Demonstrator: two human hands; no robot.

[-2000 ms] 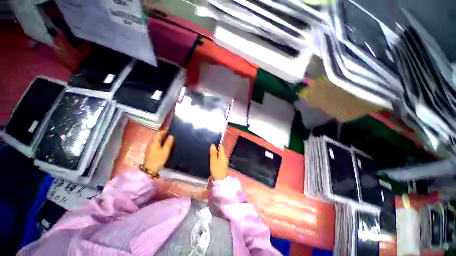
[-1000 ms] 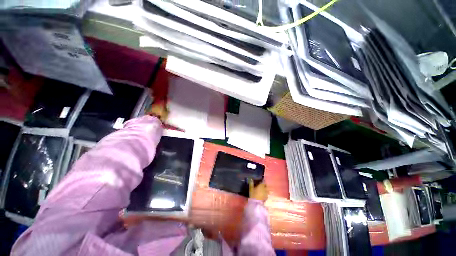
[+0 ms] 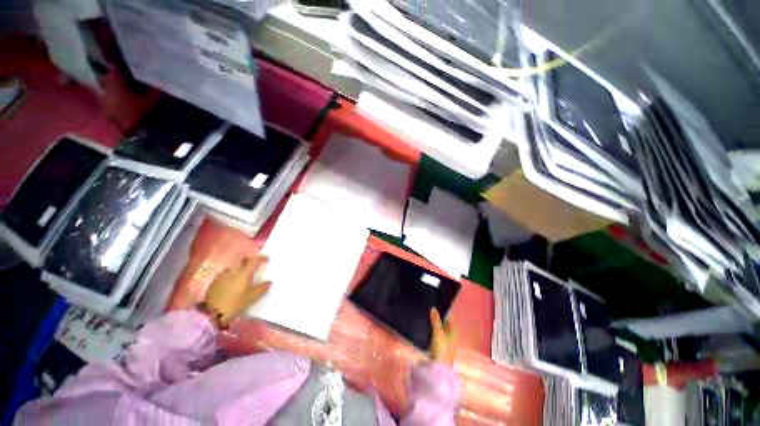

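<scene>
A matte white foam sheet (image 3: 315, 265) lies on the orange bench in front of me; whether a tablet is under it is hidden. My left hand (image 3: 237, 289) is at its left edge, fingers apart, with fingertips at or on the edge. A small black tablet (image 3: 406, 298) with a tiny white label lies tilted just right of the sheet. My right hand (image 3: 443, 336) is at its lower right edge, slightly blurred, with fingers touching that edge; how firmly it grips cannot be told.
Tablet stacks stand at the left (image 3: 108, 229) and right (image 3: 554, 320). Loose white sheets (image 3: 358, 179) lie at the back. Overhead, a shelf holds leaning tablets and padding (image 3: 433, 83), above a tan perforated board (image 3: 546, 204). A printed sheet (image 3: 187, 58) hangs upper left.
The white sheet now covers the spot where the large black-faced tablet showed. My left hand has come back from the rear of the bench to the sheet's left edge. My right hand stays by the small tablet.
</scene>
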